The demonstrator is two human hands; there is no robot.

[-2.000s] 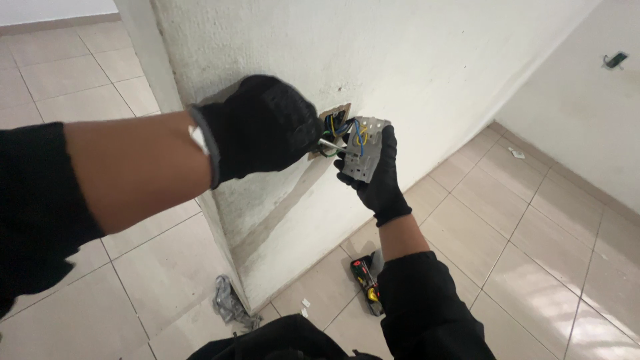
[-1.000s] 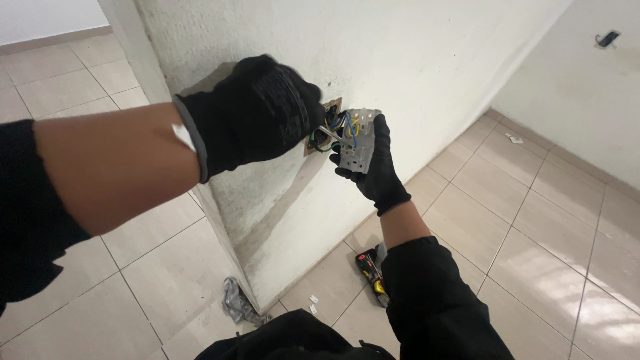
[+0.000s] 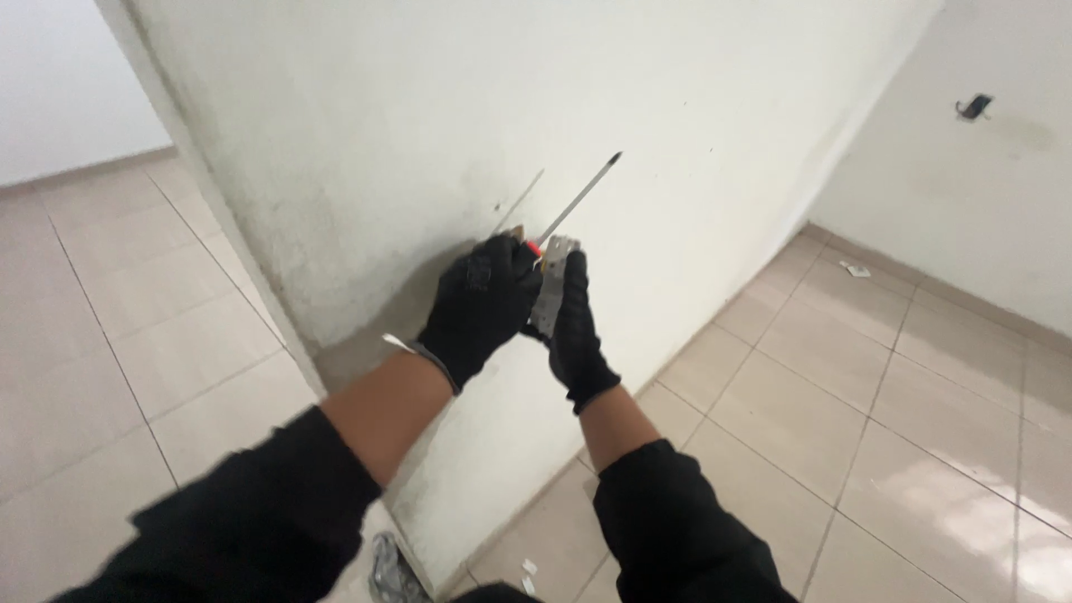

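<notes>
My left hand (image 3: 486, 301), in a black glove, is closed around a screwdriver (image 3: 581, 194); its red collar shows at the fingers and its shaft points up and to the right, away from the wall opening. My right hand (image 3: 579, 335), also gloved in black, grips a grey perforated metal mounting plate (image 3: 548, 295), seen nearly edge-on. Both hands are side by side, close to the pale wall (image 3: 645, 92). The left glove hides most of the wall opening, and only a bit of its brown edge (image 3: 517, 232) shows. The wires are mostly covered.
A second wall opening (image 3: 976, 106) with a wire end is on the far right wall. A crumpled grey cloth or bag (image 3: 392, 569) lies on the tiled floor (image 3: 754, 469) by the wall's end. Small white scraps (image 3: 528, 571) lie near it, another scrap (image 3: 855, 269) farther right.
The screwdriver's shaft, earlier toward the wires, now points up and right. My left hand has come closer to my right. The plate has turned from face-on to nearly edge-on.
</notes>
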